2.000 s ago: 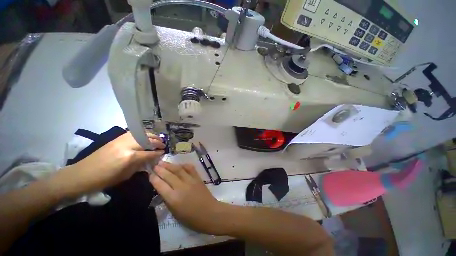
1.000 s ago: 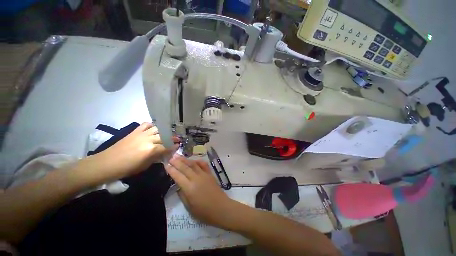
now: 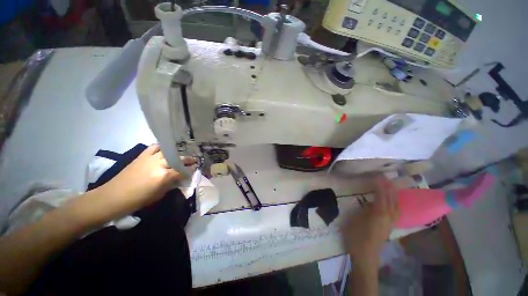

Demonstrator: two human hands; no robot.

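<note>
The black garment (image 3: 116,248) with light lining (image 3: 49,205) lies at the lower left, its edge at the presser foot (image 3: 200,162). My left hand (image 3: 142,176) rests on the cloth just left of the needle area, fingers pressing it. A small white cloth piece (image 3: 207,195) shows right of the needle. My right hand (image 3: 373,217) is blurred at the right, beside the pink object (image 3: 420,208), over the place of the tweezers or second snips, mostly covered; its grip is unclear.
The cream machine head (image 3: 278,87) spans the view. Thread snips (image 3: 246,186) and a curved black scrap (image 3: 314,207) lie on the bed. A lamp (image 3: 116,75) is at the left, a control panel (image 3: 405,29) above, and a paper slip (image 3: 399,139) hangs on the arm.
My right hand has left the needle area and moved right to the pink object. The white piece by the needle is now uncovered. My left hand stays on the garment.
</note>
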